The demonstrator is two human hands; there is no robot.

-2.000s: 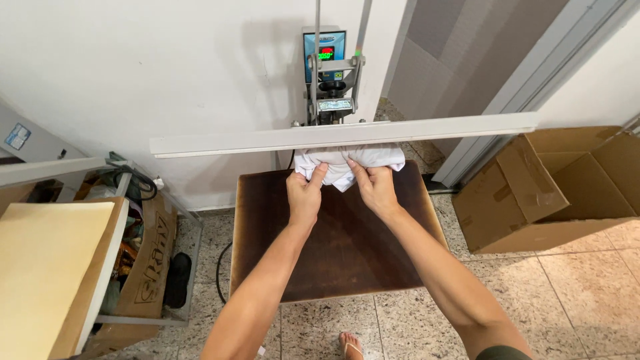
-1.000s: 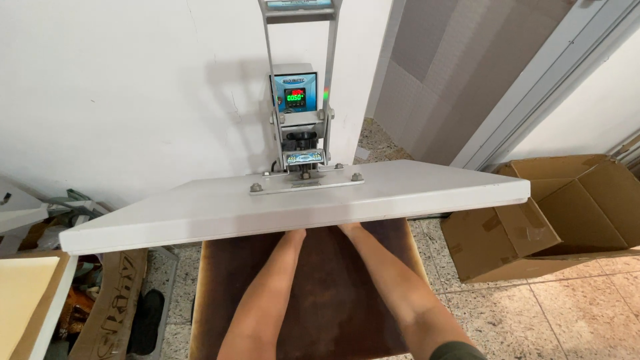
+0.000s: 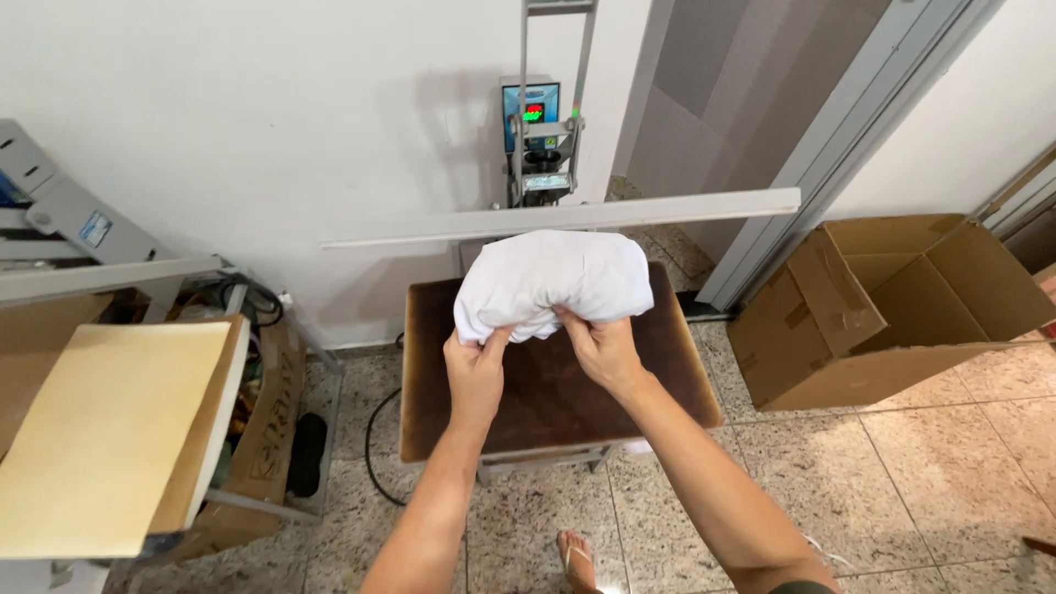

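A bunched white cloth (image 3: 557, 276) is held up in both hands over the brown lower platen (image 3: 561, 388) of a heat press. My left hand (image 3: 477, 371) pinches its lower left edge between thumb and fingers. My right hand (image 3: 601, 342) grips the lower middle and right part, its fingers partly hidden by the fabric. Behind the cloth, the white upper plate (image 3: 660, 211) of the press stands raised, seen nearly edge-on. Above it is the press's control box (image 3: 530, 115) with a lit display.
An open cardboard box (image 3: 825, 330) stands on the floor at right. At left, a second press holds a cream sheet (image 3: 107, 429) on its lower bed, with a filled carton (image 3: 268, 429) beneath. A black cable (image 3: 371, 450) loops beside the platen.
The white cloth, low at the platen's back edge two seconds ago and out of sight one second ago, is now raised in both hands. The view has shifted since the middle frame.
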